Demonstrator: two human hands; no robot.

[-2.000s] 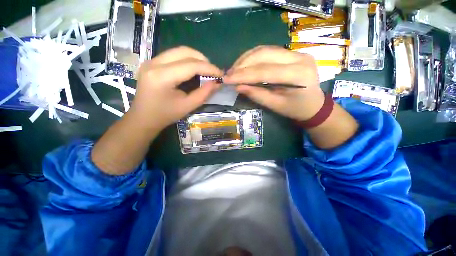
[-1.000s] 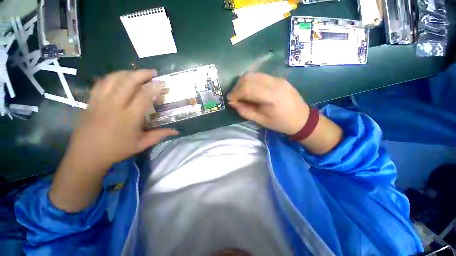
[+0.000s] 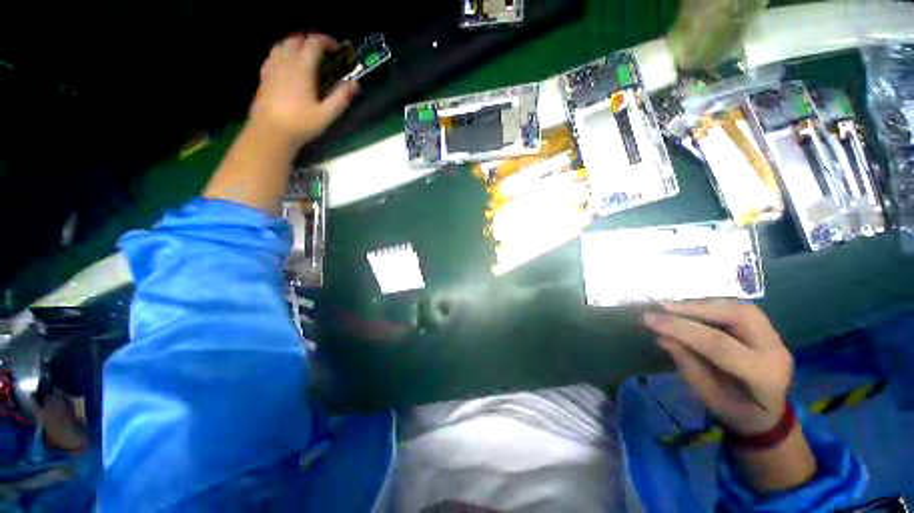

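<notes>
My left hand (image 3: 296, 88) is stretched out at the upper left, over the dark area beyond the bench's pale strip. Its fingers are around one end of a phone frame (image 3: 373, 54); the rest is hidden by the hand. My right hand (image 3: 734, 363) is at the lower right, its fingertips together at the near edge of a bright, glaring phone frame (image 3: 666, 263). I cannot tell whether they touch it or pinch something small. A small white spiral notepad (image 3: 397, 269) lies on the dark green mat (image 3: 501, 346).
Flex cables on white strips (image 3: 536, 205) lie near the middle. Other phone frames lie behind them (image 3: 473, 125), to their right (image 3: 621, 135) and at the left (image 3: 305, 228). More frames (image 3: 797, 165) and clear plastic (image 3: 890, 115) are at the far right.
The view has shifted. My left hand has moved from the frame before me to the far upper left, holding a frame. That frame is gone from before me. My right hand is now beside the right-hand frame.
</notes>
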